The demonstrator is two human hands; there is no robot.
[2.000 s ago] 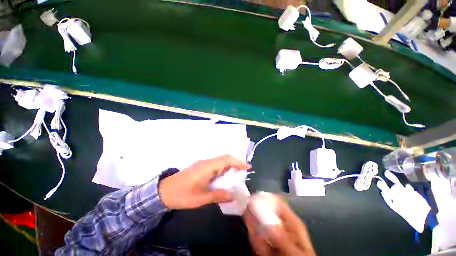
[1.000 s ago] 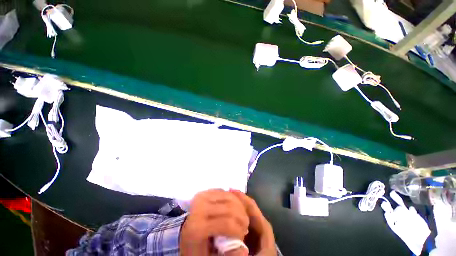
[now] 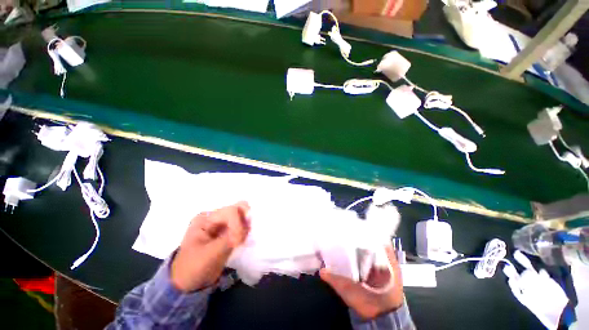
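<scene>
My right hand [image 3: 371, 293] holds a white power adapter [image 3: 340, 259] with looped white cord, right of the sheet stack. My left hand [image 3: 210, 245] is over the front of the stack, fingers bent. Thin white sheet or bag material [image 3: 278, 258] lies between my hands; glare hides where it ends and whether my left fingers grip it. The white stack [image 3: 171, 206] lies flat on the dark bench. Two adapters with cords lie right of my right hand, one upright block [image 3: 434, 238] and one lower block [image 3: 418, 275] partly behind my fingers.
A tangled heap of adapters [image 3: 74, 138] lies at left. A pale raised edge [image 3: 258, 165] separates bench from green belt [image 3: 194, 84], which carries several adapters with cords. At right are a white glove [image 3: 537, 293] and clear plastic bottle or cup [image 3: 542, 243]. A brown carton [image 3: 391, 8] is beyond.
My hands were together at the bench front; now they are apart, with white material between them. The belt adapters have shifted left in view, and another shows at far right.
</scene>
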